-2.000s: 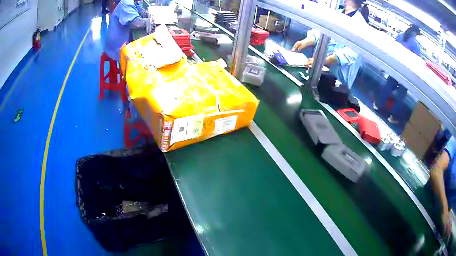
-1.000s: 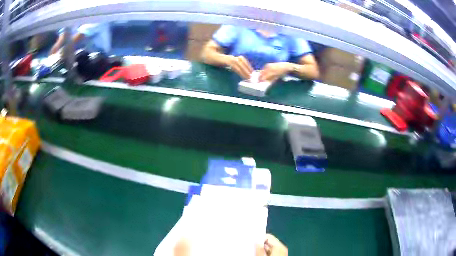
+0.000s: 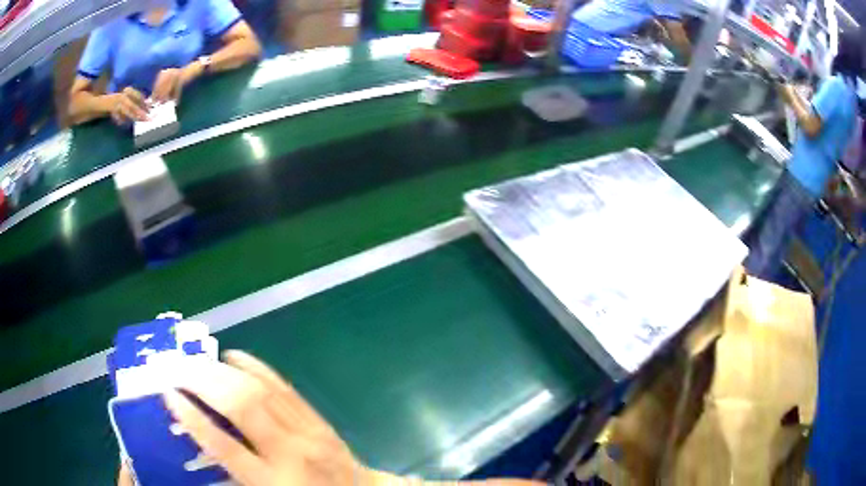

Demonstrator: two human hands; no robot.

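Note:
Flat blue-and-white cartons [image 3: 157,365] lie in a pile at the lower left, with white cut-outs at their blue ends. A blue printed panel [image 3: 157,441] is on the near side of the pile. My right hand [image 3: 271,422] is bare and reaches in from the bottom, its fingers over the panel and the white part of the pile, gripping the panel. Its fingertips are partly blurred. Of my left hand, only a sliver of skin [image 3: 124,475] shows at the bottom left edge beside the panel; the rest is hidden or cut off.
A grey-white box with a blue end [image 3: 152,209] is on the green belt [image 3: 313,190]. A wrapped slab [image 3: 608,247] lies right of centre, torn brown carton [image 3: 760,370] below it. Opposite, a worker handles a small white box [image 3: 156,123]. Another person stands at the right. Red trays [image 3: 472,33] are across the belt.
The view has turned right, so the slab and brown carton show more fully and the yellow carton is gone from view. My right hand now reaches over the blue-and-white pile.

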